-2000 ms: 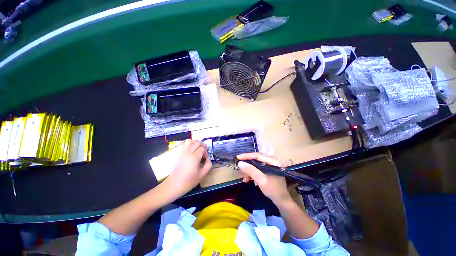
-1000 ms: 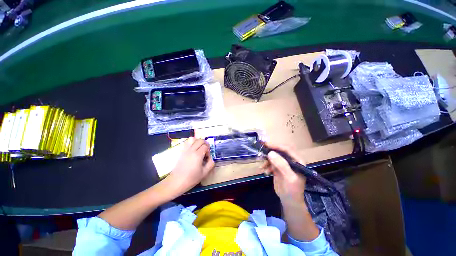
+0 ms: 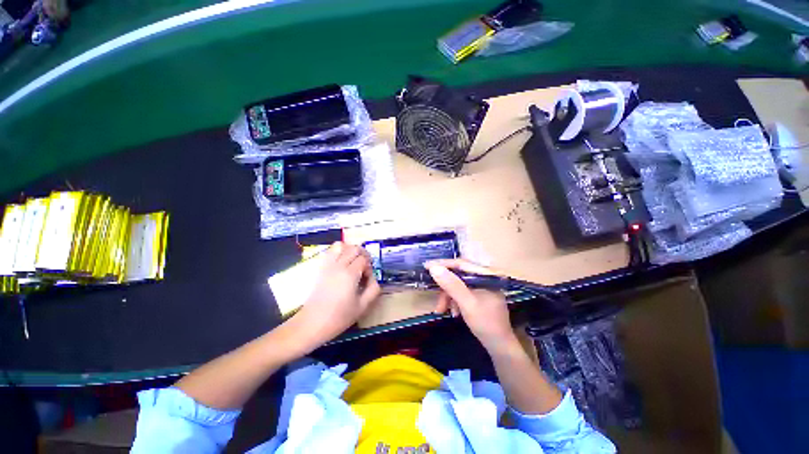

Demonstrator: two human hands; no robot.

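A black phone-like unit [image 3: 415, 253] lies on the cardboard mat [image 3: 475, 208] in front of me. A white battery with yellow edges [image 3: 288, 285] lies at its left, partly under my left hand. My left hand [image 3: 344, 282] is at the unit's left end, fingertips together; whether they pinch a lead is too small to see. My right hand [image 3: 461, 293] holds the black soldering iron [image 3: 501, 283], its front end pointing left over the unit's lower left part. The tip is too small to make out.
Two units [image 3: 312, 175] lie on bubble wrap behind. A fan [image 3: 435, 129], a black box [image 3: 568, 199] with a solder spool [image 3: 596, 111], and heaped bubble wrap [image 3: 710, 177] stand rightward. Stacked batteries [image 3: 75, 238] are at left. The green conveyor [image 3: 195, 66] runs behind; a cardboard box [image 3: 661, 355] is below right.
My right hand moved right with the iron one second ago, and is now back left over the unit's lower part. My left hand stays at the unit's left end.
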